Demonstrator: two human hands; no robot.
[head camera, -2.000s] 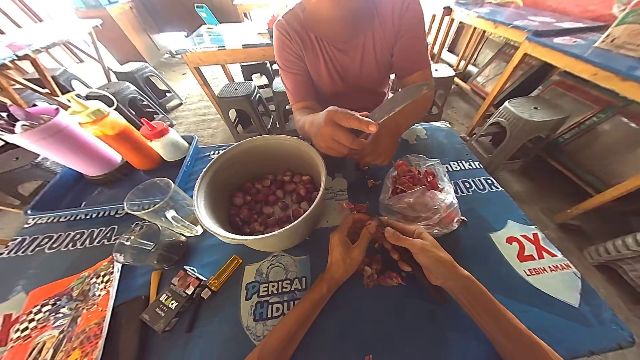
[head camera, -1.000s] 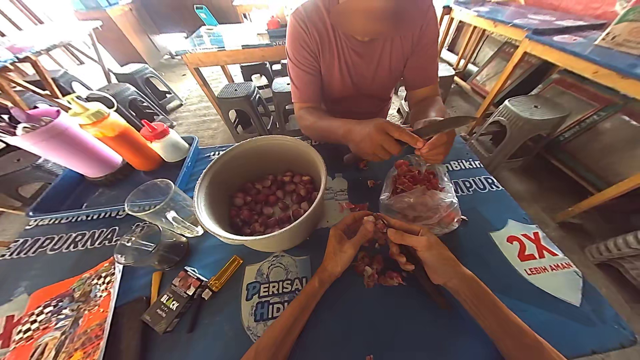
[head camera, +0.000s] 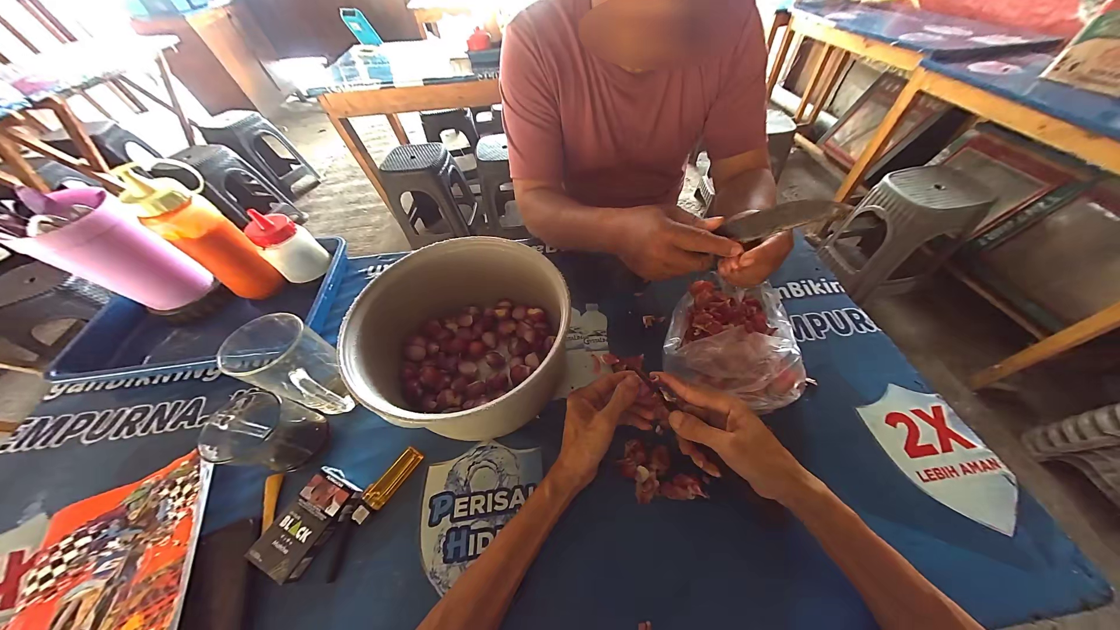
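Observation:
My left hand (head camera: 599, 420) and my right hand (head camera: 731, 433) meet over the blue table, fingertips close together around something small and dark that is mostly hidden. Reddish shallot skins (head camera: 656, 477) lie under and between them. Left of my hands stands a large metal pot (head camera: 455, 420) with many peeled-looking purple shallots (head camera: 477, 354) inside. Just beyond my right hand is a clear plastic bag (head camera: 744, 359) holding red skins. Across the table a person in a pink shirt (head camera: 634, 114) holds a broad knife (head camera: 787, 219) over the bag, both hands close together.
At the left are a blue tray (head camera: 328, 289) with a pink container (head camera: 131, 249), an orange squeeze bottle (head camera: 210, 241) and a red-capped bottle (head camera: 284, 249). Two glass mugs (head camera: 280, 359) (head camera: 262, 433), a cigarette pack (head camera: 302, 525), a yellow lighter (head camera: 392, 479) and a magazine (head camera: 105, 542) lie nearer.
The other person's hands and knife have moved from above the table's middle to over the bag. My hands stay near the same place, their fingers shifting.

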